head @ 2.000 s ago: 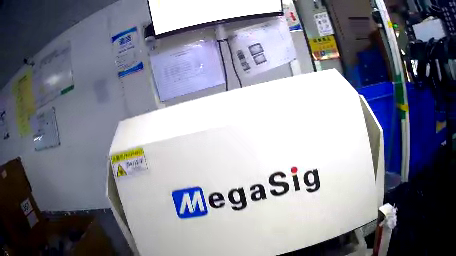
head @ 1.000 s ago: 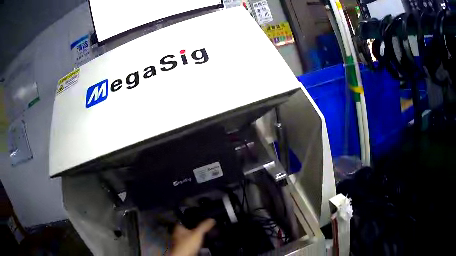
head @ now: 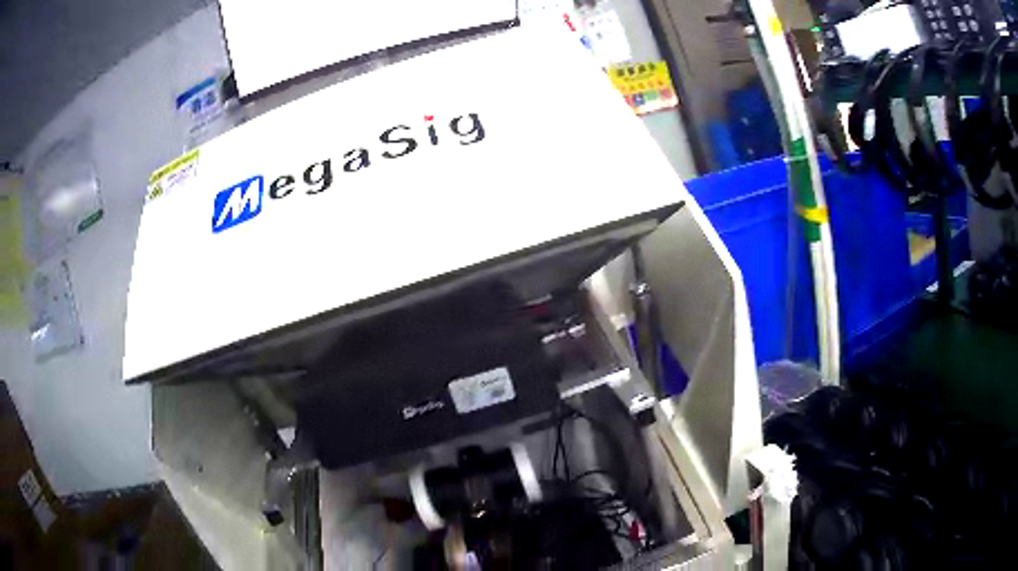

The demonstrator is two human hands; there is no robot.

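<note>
The white test chamber has its lid (head: 402, 212) raised, with "MegaSig" lettering on its front. Under the lid is a dark inner module (head: 380, 413) with a white sticker. Below it, the test fixture (head: 474, 485) shows as a black block with a white ring at each side. Dark shapes and a small pale-brown patch lie just below the fixture at the bottom edge, too blurred to name. Thin black test cables (head: 603, 507) lie at the fixture's right. Neither my left hand nor my right hand can be made out.
A narrow white post (head: 770, 502) stands at the chamber's right. Beyond it are a blue bin (head: 770, 240), a pale upright pole (head: 820, 257), dark headphones hanging (head: 910, 123) at the upper right and a dark heap (head: 882, 480) at the lower right. Cartons (head: 123, 530) are at the lower left.
The lid, closed two seconds ago, is raised. The hand seen inside the chamber one second ago is gone from view, and both white rings of the fixture now show. The camera view has shifted.
</note>
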